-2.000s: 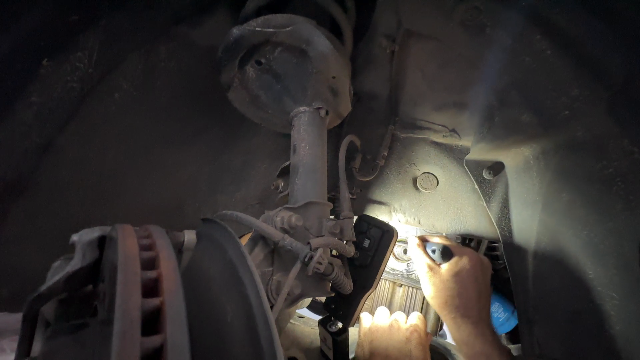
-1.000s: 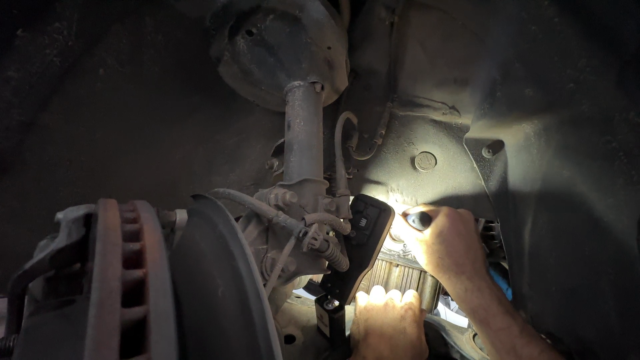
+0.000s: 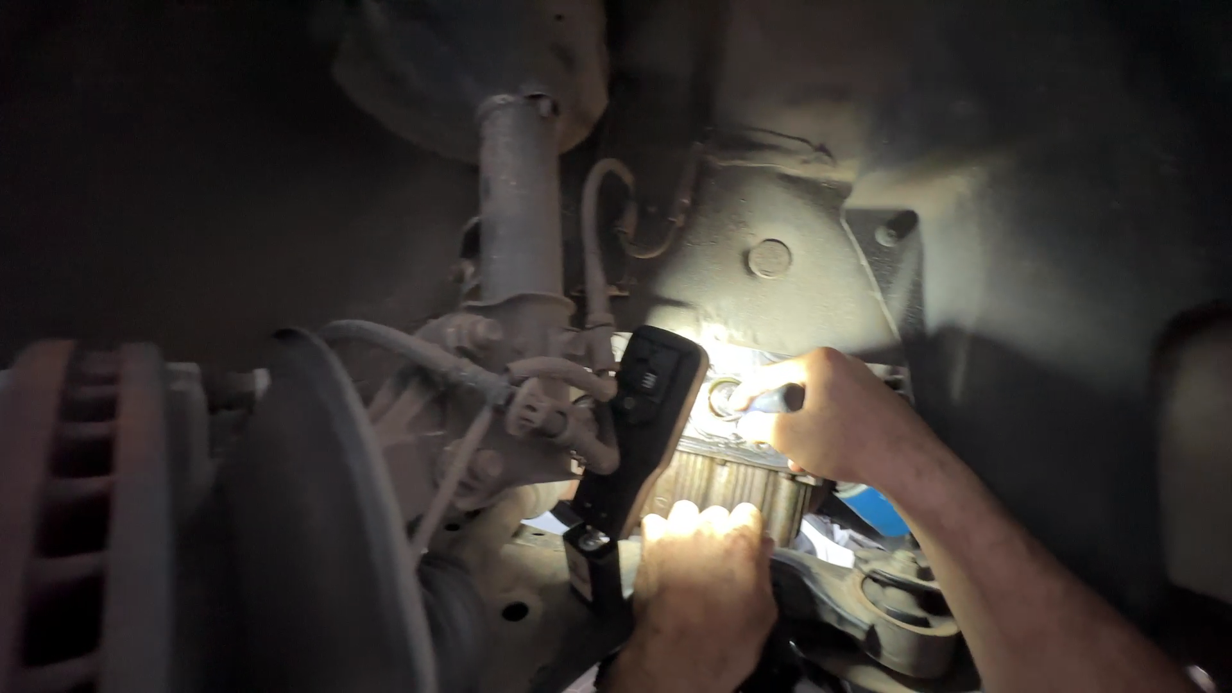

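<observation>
My right hand (image 3: 833, 419) is closed around a short dark cylindrical tool (image 3: 778, 399), its type unclear, pointed at a round metal opening (image 3: 724, 397) in the brightly lit engine part. Lower down, my left hand (image 3: 707, 577) rests with curled fingers at the bottom edge of the ribbed metal oil pan (image 3: 741, 481); whether it grips anything cannot be told. Just left of both hands a black work light (image 3: 659, 414) stands tilted on its bracket (image 3: 592, 563) and lights the area.
At the left are the brake disc (image 3: 140, 520) and its dust shield (image 3: 318, 500). The suspension strut (image 3: 520, 202) rises at centre, with a brake hose (image 3: 594, 241) beside it. A control arm bushing (image 3: 905, 616) lies below my right forearm, near a blue part (image 3: 874, 508). Wheel-arch liner borders the right.
The view has shifted closer and lower. My right hand stays by the lit opening with the dark tool; its forearm shows more. My left hand remains below it.
</observation>
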